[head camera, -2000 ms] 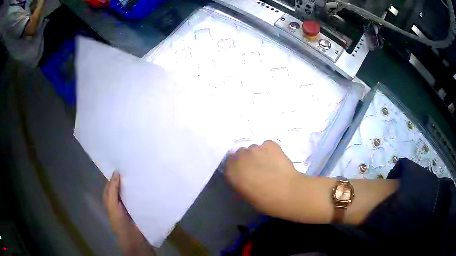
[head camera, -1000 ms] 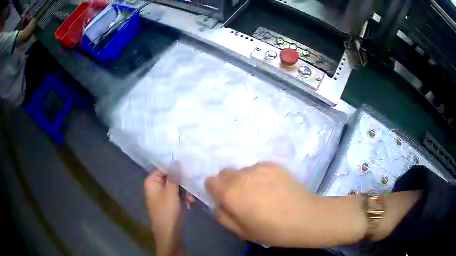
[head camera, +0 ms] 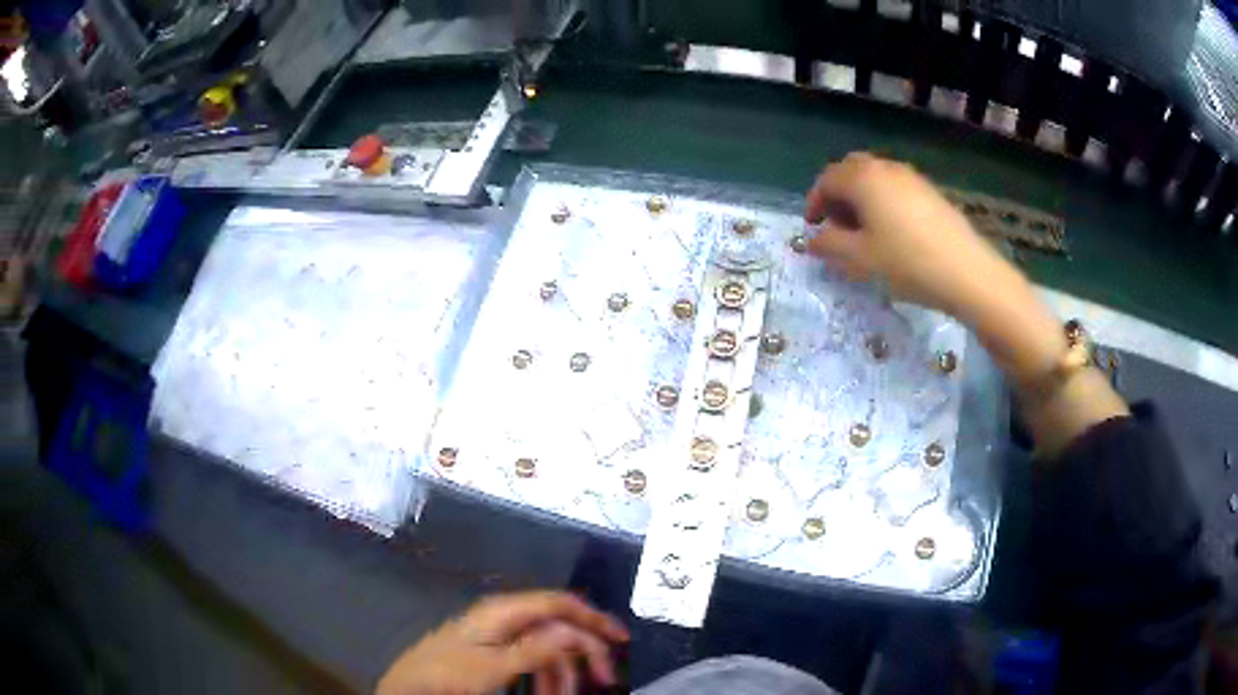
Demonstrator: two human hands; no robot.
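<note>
A clear blister tray (head camera: 625, 251) holds spaced small round components (head camera: 618, 302) with gold rims. A long narrow strip fixture (head camera: 690, 496) lies across it, its near end past the tray's near edge. Round parts sit in its upper seats; the two nearest seats look different, and I cannot tell if they are filled. My right hand (head camera: 883, 224) is over the tray's far right part, its fingertips at a small round component (head camera: 798, 245); whether it is gripped is unclear. My left hand (head camera: 509, 645) is below the tray's near edge, fingers apart, holding nothing visible.
A second tray (head camera: 312, 353) with a white surface lies to the left. Behind it are a pale metal rail (head camera: 258, 170) and a red button (head camera: 367, 152). Blue (head camera: 143, 234) and red bins stand far left. Another strip fixture (head camera: 1011, 220) lies on the green surface at the back right.
The view has swung right, so the component tray is now central. Both hands have left the white-surfaced tray and its sheet. My right hand is now over the component tray; the strip fixture has come into view.
</note>
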